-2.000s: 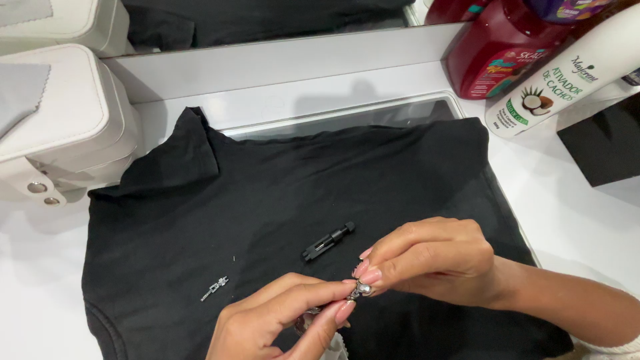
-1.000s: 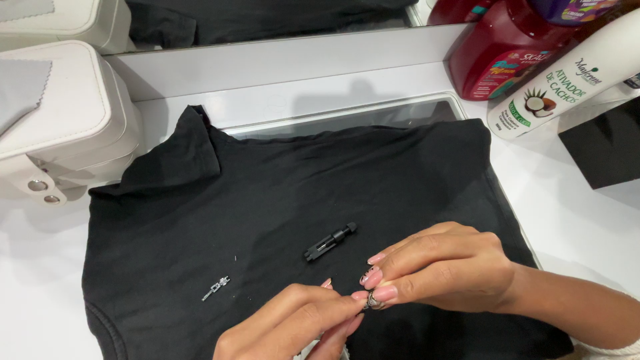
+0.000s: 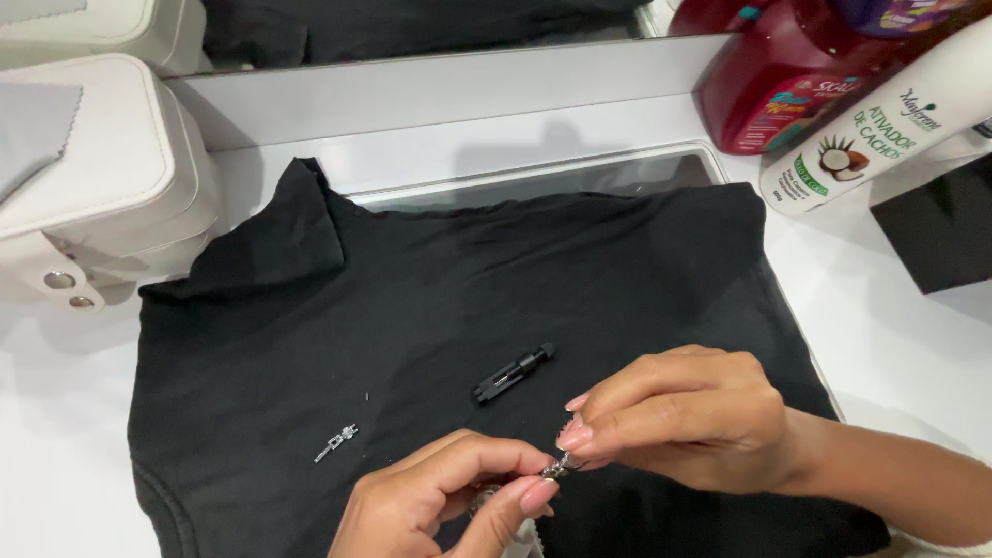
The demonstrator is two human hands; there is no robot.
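Note:
My left hand (image 3: 457,496) pinches a silver metal chain, perhaps a bracelet or watch band (image 3: 556,468), between thumb and forefinger. The fingertips of my right hand (image 3: 682,422) grip its other side, touching close by. More of the shiny metal shows under my left palm, partly hidden. Behind my hands, a black watch-link pin remover (image 3: 514,373) lies on a black cloth garment (image 3: 434,310). To the left on the cloth rest a small silver link piece (image 3: 336,443) and a tiny metal pin (image 3: 367,396).
A white stitched case (image 3: 85,155) with snaps stands at the left. Red (image 3: 763,77) and white (image 3: 876,124) hair product bottles are at the back right, near a black flat object (image 3: 942,225). A glass-like tray (image 3: 542,182) shows beneath the cloth, before a mirror (image 3: 434,27).
Both hands stay together on the silver piece while their fingers shift around it. The black tool and the loose silver link have not moved on the cloth.

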